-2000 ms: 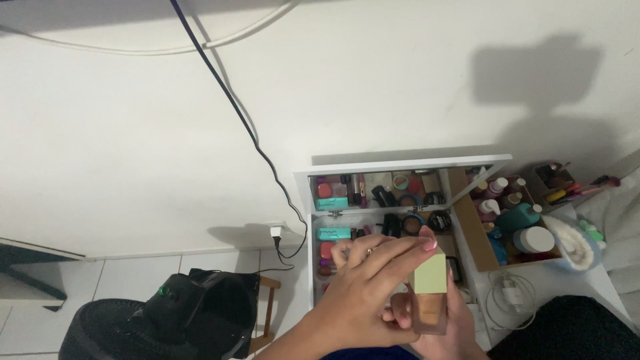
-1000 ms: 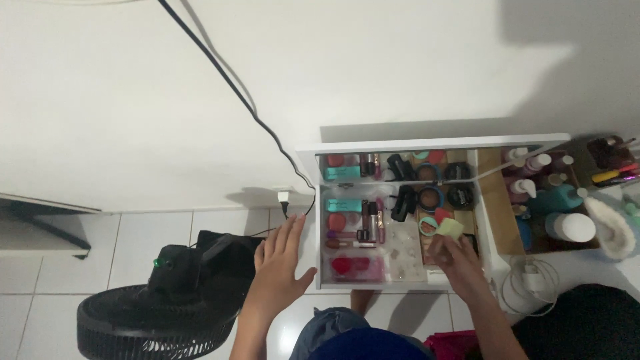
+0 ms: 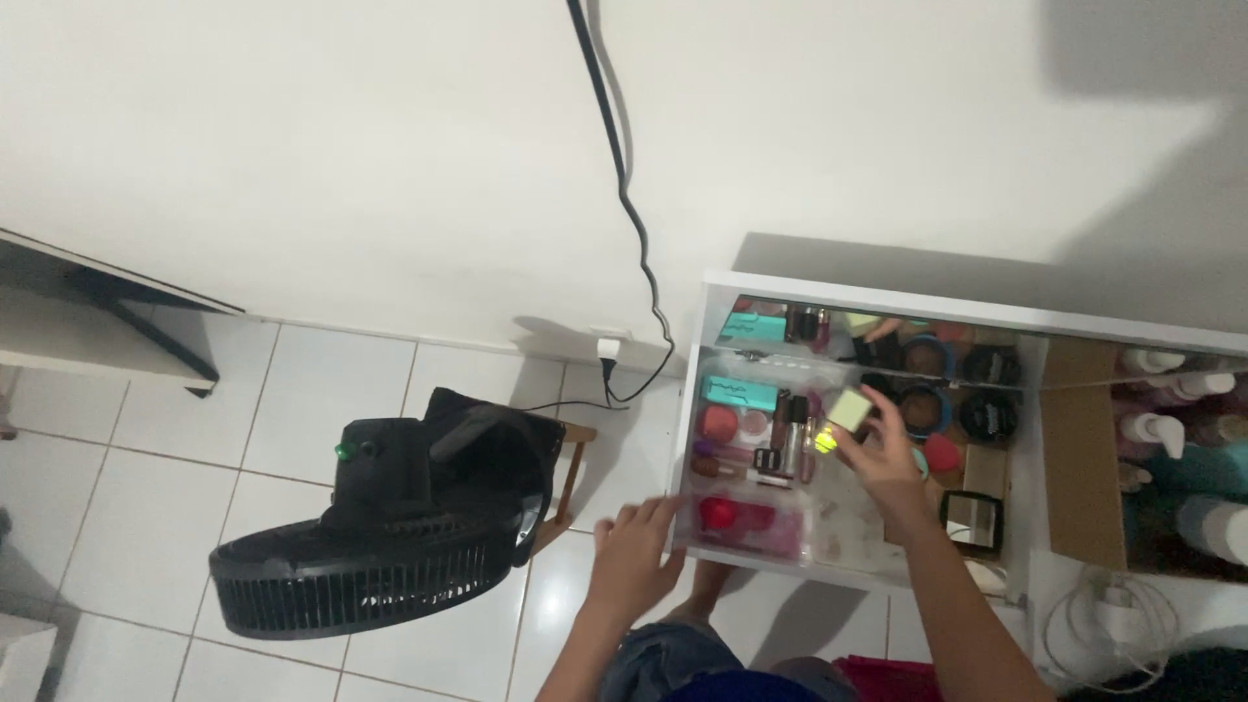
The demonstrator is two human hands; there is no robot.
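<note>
My right hand (image 3: 885,458) holds a small bottle by its pale green cap (image 3: 847,409), over the middle of a white vanity drawer (image 3: 682,439). My left hand (image 3: 634,546) rests at the drawer's left edge with its fingers apart and nothing in them. Inside the drawer lie a turquoise box (image 3: 740,393), a round red item (image 3: 720,424), lip gloss tubes (image 3: 797,429), a pink pouch (image 3: 760,526), round black compacts (image 3: 988,415) and a square black compact (image 3: 972,521). A mirror in the raised lid reflects some of them.
A cardboard box (image 3: 1082,458) with several bottles stands right of the drawer, near a coiled white cable (image 3: 1111,624). A black fan (image 3: 361,575) is at the left. A black cord (image 3: 624,185) hangs along the wall to a plug (image 3: 609,348).
Two seconds ago both hands were together at the bottle; they are now apart. Since one second ago, the right hand has moved the bottle leftward over the drawer. The view has shifted.
</note>
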